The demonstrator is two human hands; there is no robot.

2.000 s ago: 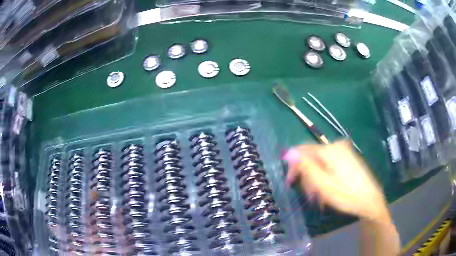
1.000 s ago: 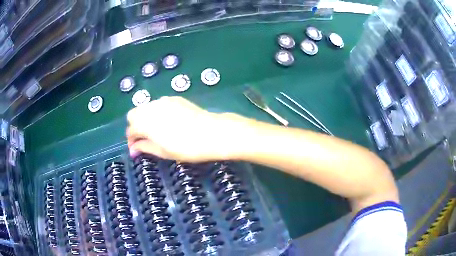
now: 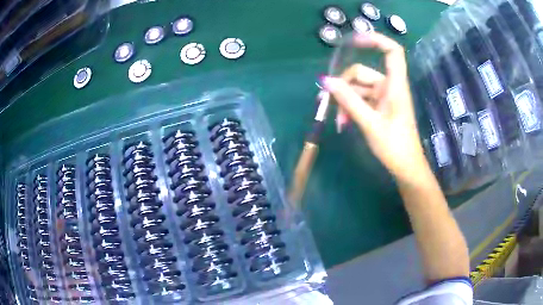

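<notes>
A large clear tray (image 3: 271, 143) fills the lower left, with long channels of black-and-silver round parts (image 3: 196, 196) on edge in tight rows. My right hand (image 3: 381, 101) is right of and beyond the tray, above the green mat. Its thumb and fingers hold a brush (image 3: 306, 156) near its upper end. The tan handle slants down-left to the tray's right edge and is blurred. The bristles are too blurred to make out. I cannot make out the tweezers. My left hand does not show clearly; faint reddish patches show through the tray's left part.
Loose round parts (image 3: 192, 53) lie flat beyond the tray. A smaller cluster (image 3: 334, 15) lies beyond my right hand. Stacked clear trays with white labels (image 3: 489, 78) stand at right, and more stacks (image 3: 47, 41) at upper left. Yellow-black marking (image 3: 494, 262) shows lower right.
My right hand has left the tray's far edge, moved right and taken up the brush from the mat. The tray sits higher and further left in the picture.
</notes>
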